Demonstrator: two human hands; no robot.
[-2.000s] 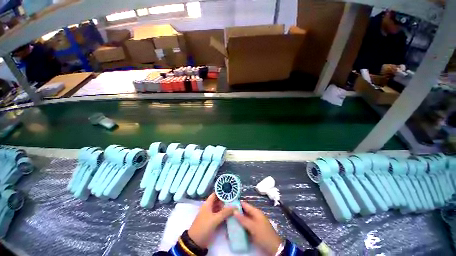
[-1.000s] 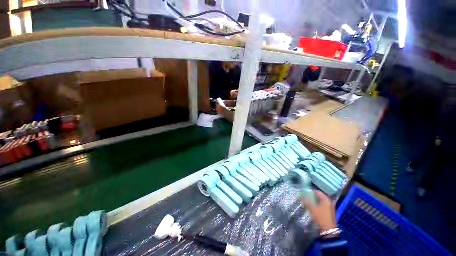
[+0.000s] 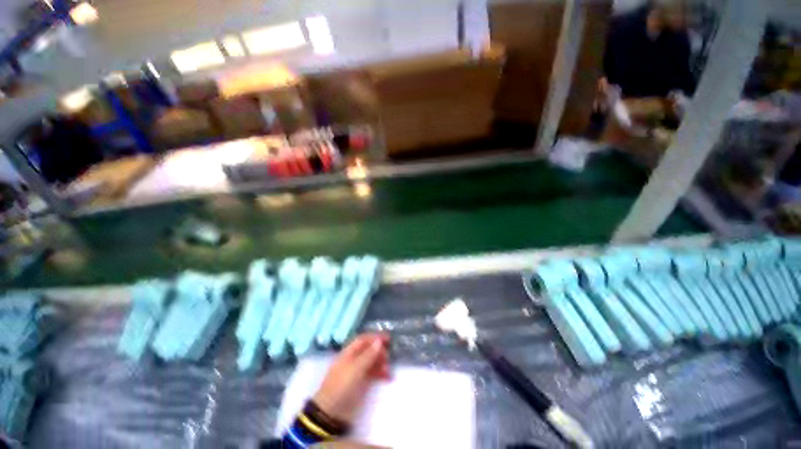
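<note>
My left hand (image 3: pixel 351 379) is over the white work pad (image 3: pixel 432 405). It is blurred, with the fingers curled together and no object visible in it. My right hand is out of the picture. A black brush or swab with a white wrapped end (image 3: pixel 520 379) lies on the film right of the pad. A group of turquoise handheld fans (image 3: pixel 303 307) leans together behind the hand. A long overlapping row of fans (image 3: pixel 654 302) lies at the right.
More fans lie at the left (image 3: pixel 180 317) and far left (image 3: pixel 18 351) on wrinkled dark film (image 3: pixel 114 403). Behind runs the green conveyor (image 3: pixel 422 210) with a fan (image 3: pixel 202 231) on it. A white post (image 3: pixel 681 145) rises at the right. A person (image 3: pixel 648 57) stands across the belt.
The view swung right and came back left. Two seconds ago both hands held a fan; one second ago my right hand held one by the right group. Now no held fan shows.
</note>
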